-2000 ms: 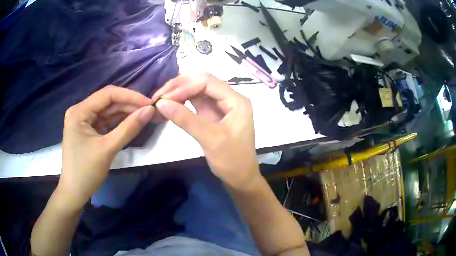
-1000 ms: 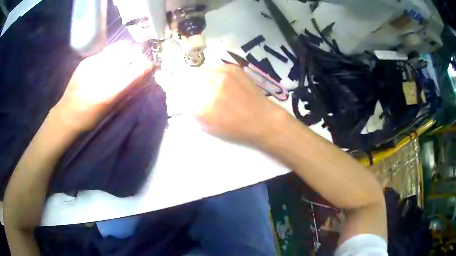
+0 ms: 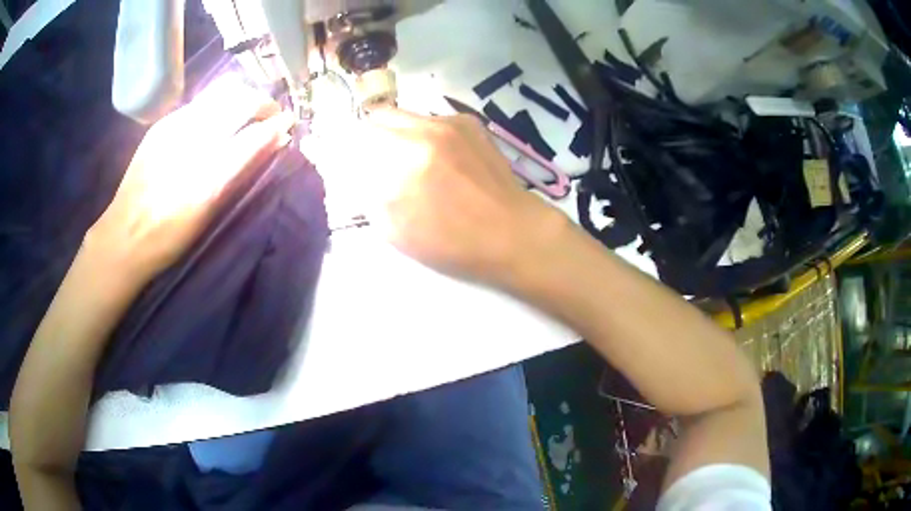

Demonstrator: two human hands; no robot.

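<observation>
A dark navy garment (image 3: 235,299) covers the left of the white table and runs up to the presser foot and needle (image 3: 300,105) under a bright lamp. My left hand (image 3: 180,175) lies on the garment just left of the needle, its fingertips at the cloth beside the foot. My right hand (image 3: 440,185) is just right of the needle, fingers curled toward it. Glare washes out its fingertips, so whether it holds anything cannot be seen. Pink-handled thread snips (image 3: 534,168) lie right of my right hand, partly hidden by it.
Short black fabric strips (image 3: 496,80) lie scattered behind the snips. A tangled black bundle of strips (image 3: 699,180) fills the table's right side. A white machine part with blue lettering (image 3: 809,45) stands at the back right. A yellow-framed cart with cardboard (image 3: 799,324) is below right.
My hands have moved from pinching something small together above the table's front to either side of the needle. In the last second they have barely shifted.
</observation>
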